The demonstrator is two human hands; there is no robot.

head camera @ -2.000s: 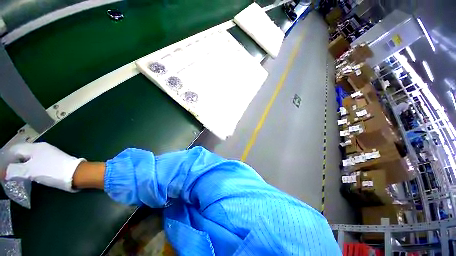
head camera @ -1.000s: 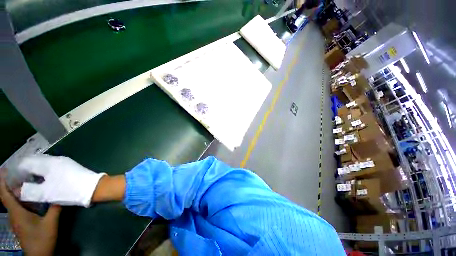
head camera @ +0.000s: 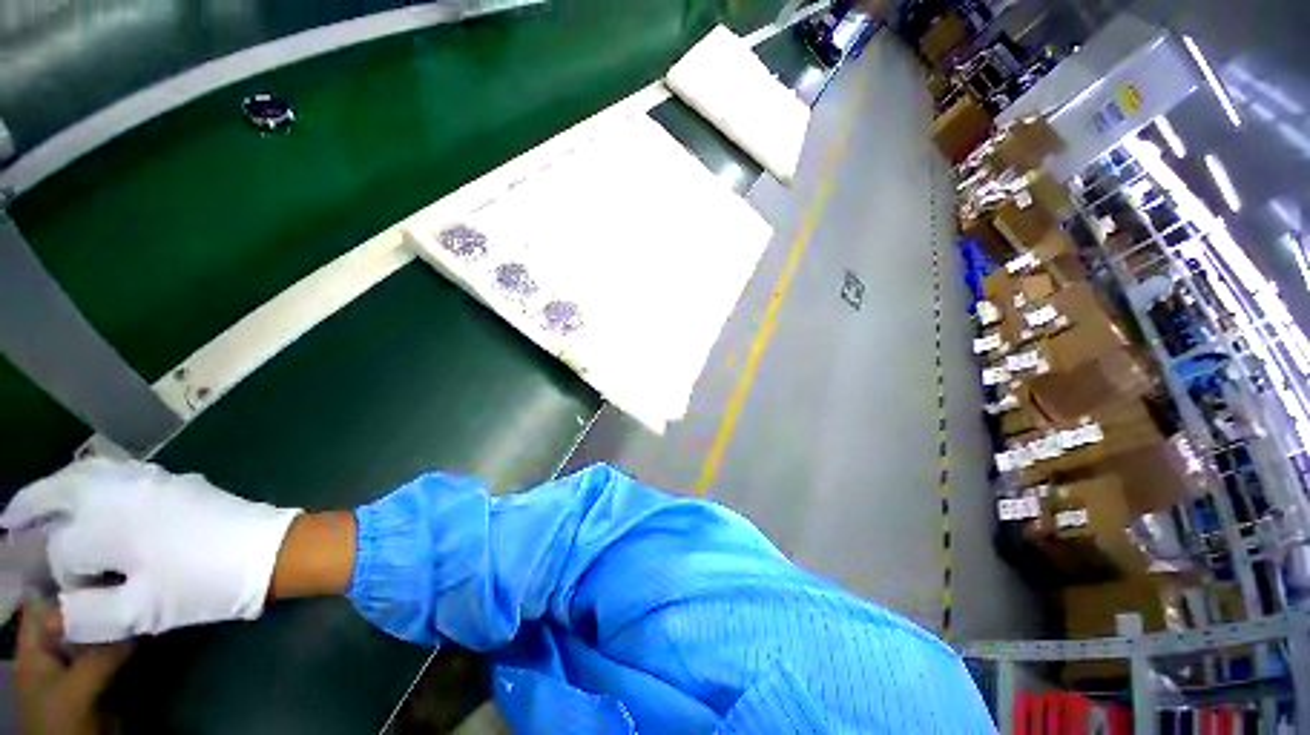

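My right hand (head camera: pixel 161 553), in a white glove, is at the left edge, its fingers closed on a blurred greyish, translucent thing (head camera: pixel 20 567) that looks like a bubble bag. The picture's edge cuts this off. My left hand (head camera: pixel 61 675), bare, is just below the glove in the bottom left corner. It is mostly cut off and its fingertips are hidden, so its grip cannot be told. A large white packing tray (head camera: pixel 639 259) lies across the side rail and bench, with three grey wrapped round parts (head camera: pixel 513 277) along its near left edge.
A second white tray (head camera: pixel 740 101) lies beyond the first. One dark round part (head camera: pixel 269 112) is on the green conveyor belt (head camera: pixel 431 137). A grey upright (head camera: pixel 79 345) slants at the left beside the side rail (head camera: pixel 309 309). Stacked cartons (head camera: pixel 1070 359) stand across the grey floor.
My left hand has come into view beside the glove since two seconds ago and now sits lower than one second ago. The dark part on the belt appears further left. The view has shifted slightly.
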